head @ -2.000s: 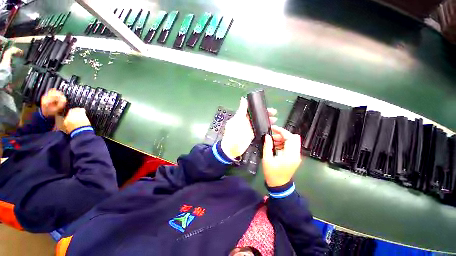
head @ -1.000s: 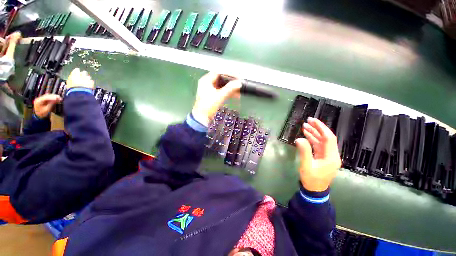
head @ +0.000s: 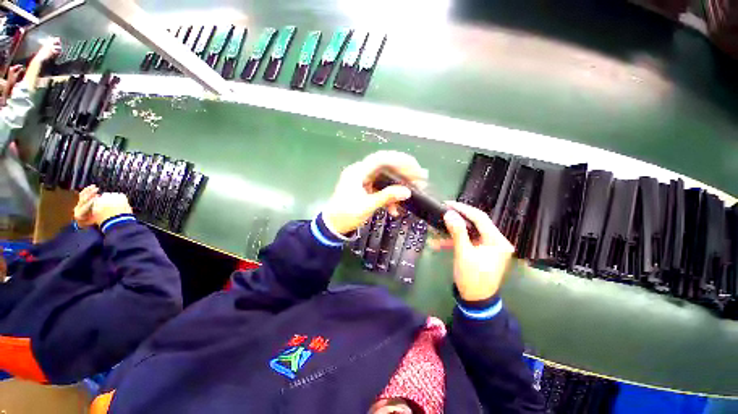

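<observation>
My left hand point(head: 364, 194) and my right hand point(head: 479, 252) hold one slim black remote point(head: 426, 209) between them, above the bench, tilted down to the right. My left hand grips its upper left end, and my right fingers are on its lower right end. It is slightly blurred; no green shows on it. Below my hands lies a short row of remotes with keypads point(head: 390, 249), lying side by side and partly hidden by my hands.
A long packed row of black back shells point(head: 558, 214) lies at right. Front halves with green boards point(head: 279, 55) lie beyond the white rail point(head: 421, 121). A neighbour in navy point(head: 121, 283) sits at left behind black remotes point(head: 133, 174). Blue bin point(head: 647, 400) below the edge.
My right hand has moved left from beside the shell row and taken hold of the black remote's right end. My left hand, still holding it, has come slightly right and down. The neighbour's hands have come together.
</observation>
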